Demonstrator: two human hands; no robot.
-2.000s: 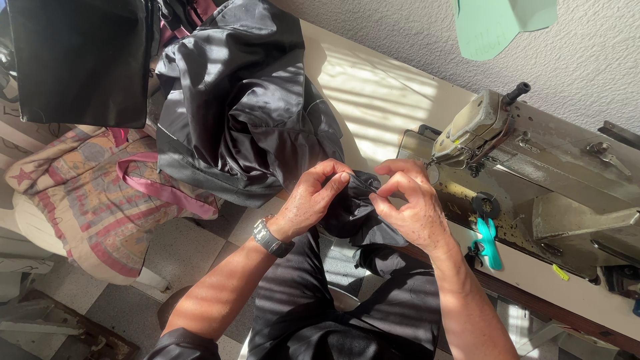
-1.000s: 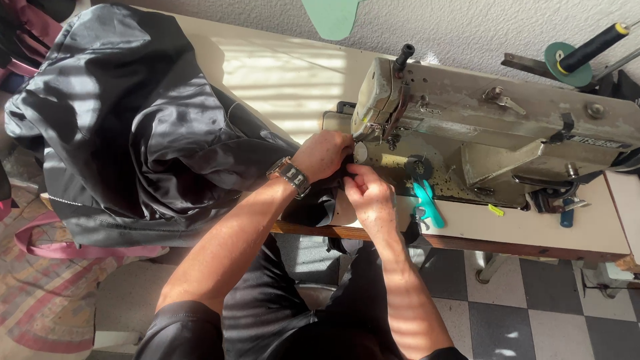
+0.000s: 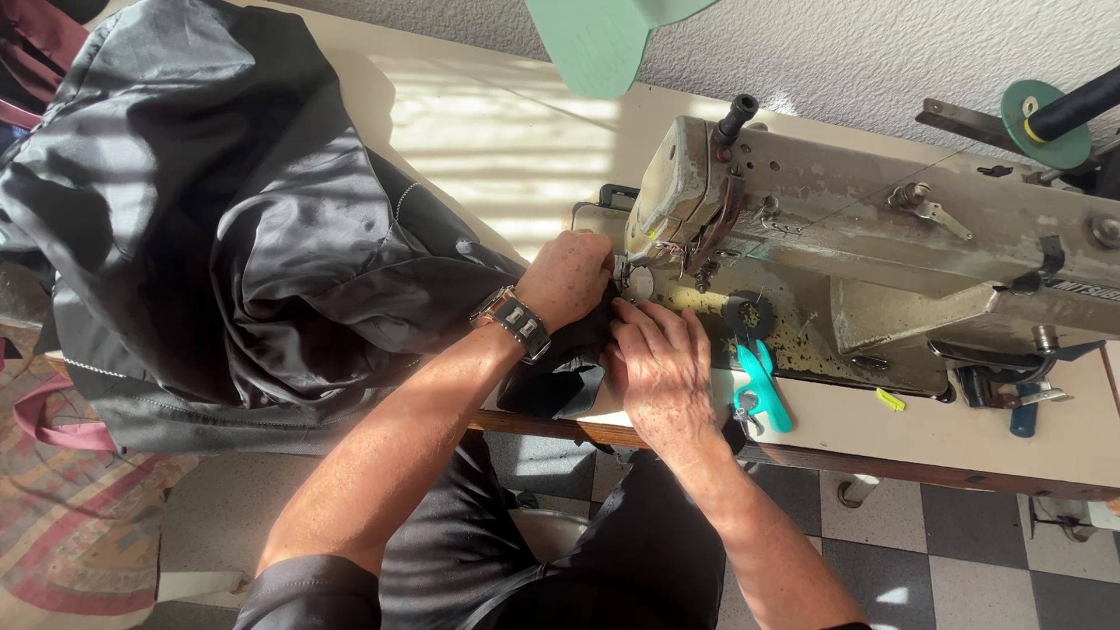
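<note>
Dark satin-lined fabric of a garment (image 3: 297, 227) spreads over the left of the sewing table and runs to the machine. My left hand (image 3: 569, 276), with a watch on the wrist, grips this dark fabric just left of the needle area of the industrial sewing machine (image 3: 875, 210); its fingertips are partly hidden. My right hand (image 3: 665, 376) lies close beside it, fingers bent on the fabric's edge in front of the presser foot. Right of that hand lie turquoise thread snips (image 3: 764, 389) and a dark round disc (image 3: 749, 315) on the machine bed.
A yellow-green small piece (image 3: 891, 399) and a blue-handled tool (image 3: 1024, 409) lie farther right. Green template sheets (image 3: 604, 44) hang at the wall. A black thread spool (image 3: 1076, 105) stands behind the machine. A patterned cloth with a pink strap (image 3: 66, 424) is at the lower left.
Both hands have moved from above the lap to the machine's needle area, bringing the fabric along. The view has shifted toward the machine.
</note>
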